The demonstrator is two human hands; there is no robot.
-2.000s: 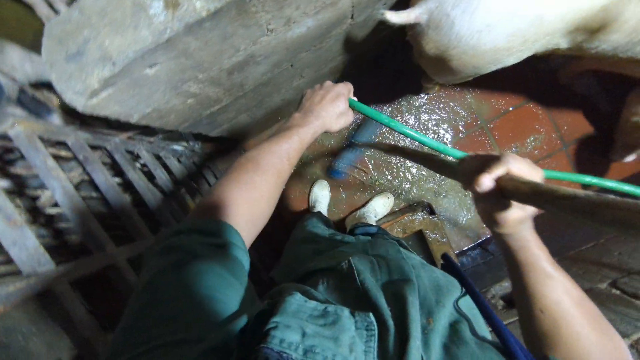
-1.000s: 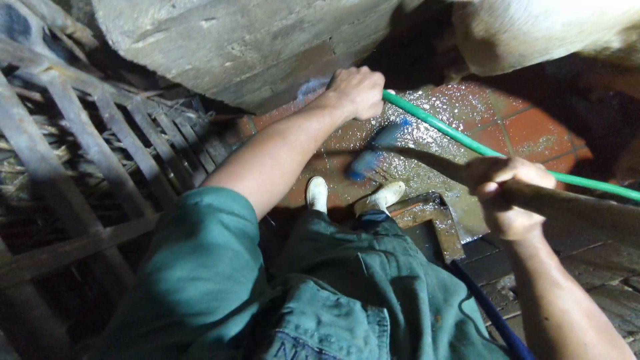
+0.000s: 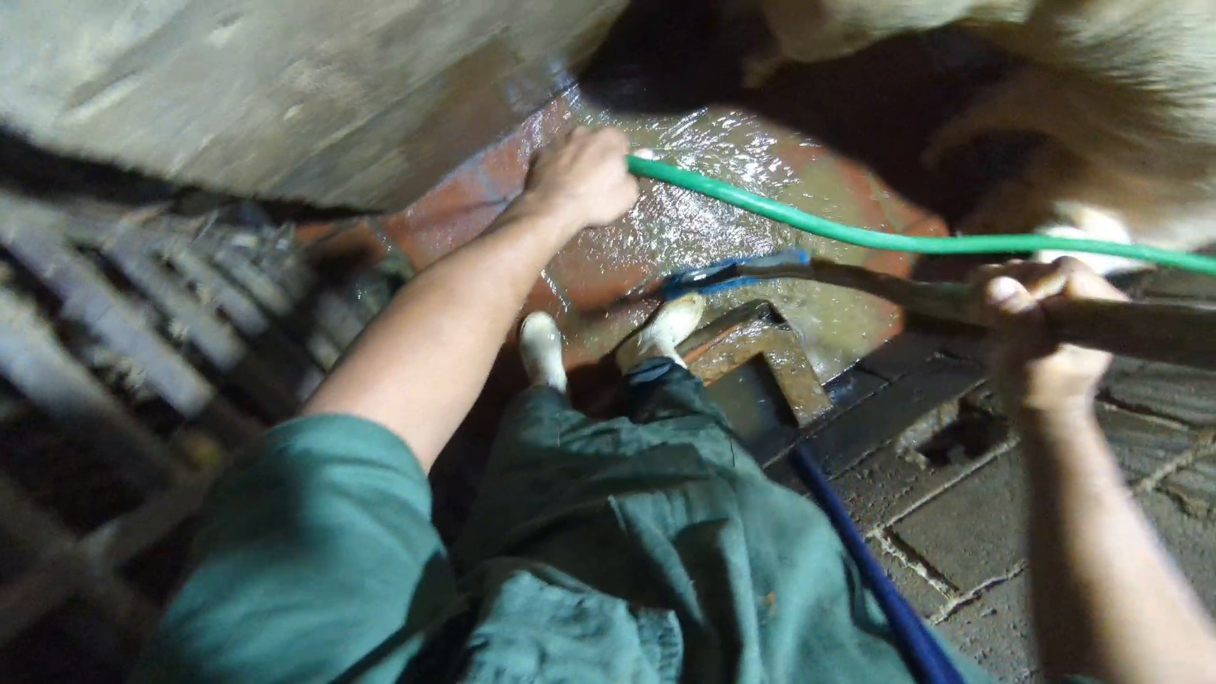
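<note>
My left hand [image 3: 584, 178] grips the end of a green hose [image 3: 807, 220], which runs off to the right. Its outlet is hidden by the fingers. To the right, my right hand [image 3: 1040, 309] is closed around a long wooden handle [image 3: 1159, 331]. The handle reaches left to a blue broom or brush head [image 3: 736, 273], which is low over the wet floor just beyond my right boot [image 3: 673, 328]. Whether its bristles touch the floor is hard to tell. Wet red tiles [image 3: 608, 256] glisten with water around it.
A concrete wall [image 3: 313, 95] slants across the upper left, with metal bars [image 3: 114, 332] below it. A pale animal, probably a pig [image 3: 1111, 114], stands at the upper right. A raised drain edge [image 3: 793, 375] lies by my boots, and rough paving [image 3: 988, 522] with a hole spreads to the right.
The blue head has moved from beyond my boots to the right, close to my right boot. Both hands keep their grips. The animal's visible part has changed at the upper right.
</note>
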